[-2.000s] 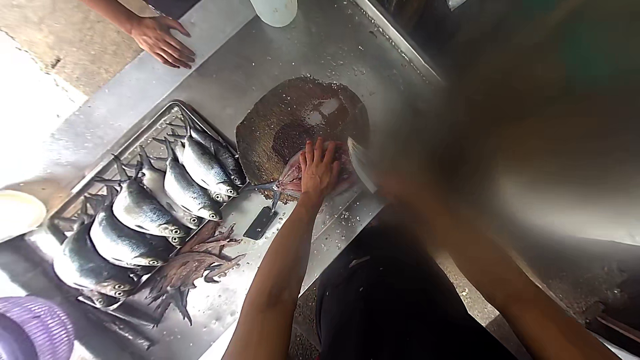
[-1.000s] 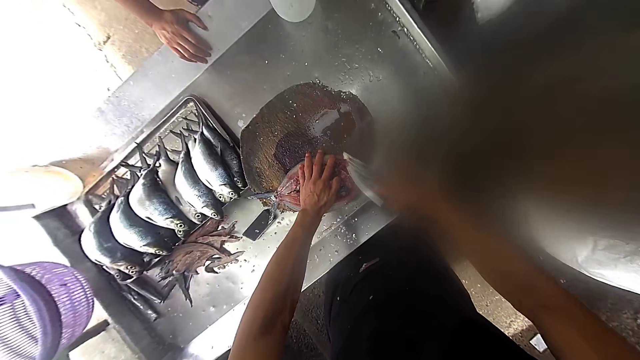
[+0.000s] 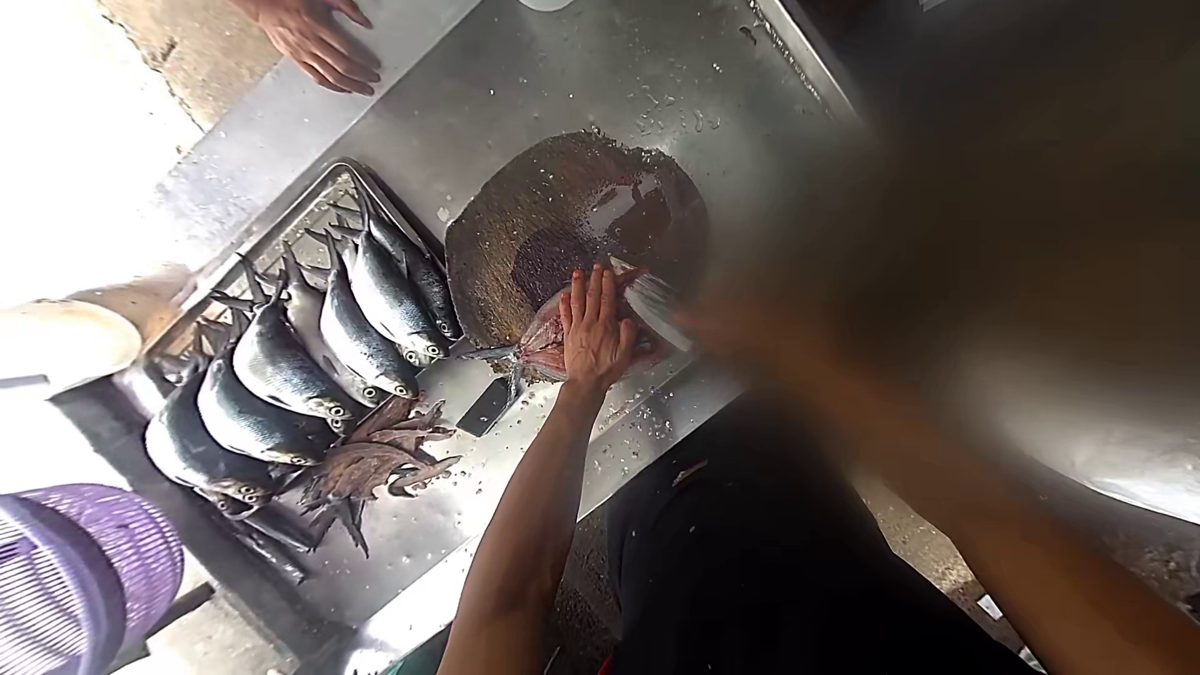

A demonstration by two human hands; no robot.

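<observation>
A round wooden chopping block (image 3: 506,225), wet and stained dark, sits on a stainless steel table. On its near edge lies a split-open fish (image 3: 542,345) with pink flesh, its tail to the left. My left hand (image 3: 598,337) presses flat on the fish, fingers extended. My right hand (image 3: 727,323) is blurred, just right of the fish, with a pale wide blade (image 3: 653,305) at its fingers, against the fish's right part; the handle is hidden. A dark flat rectangular object (image 3: 486,407) lies below the tail.
Several whole silvery fish (image 3: 291,370) lie in a metal tray (image 3: 314,187) at left. Dark strips of fish (image 3: 370,464) are piled beside them. A purple plastic basket (image 3: 141,553) stands lower left. Another person's hand (image 3: 323,42) rests on the table's far edge.
My left hand remains flat on the split fish, and the blade stays at the fish's right part. The other person's hand still rests at the far edge. The view has shifted slightly.
</observation>
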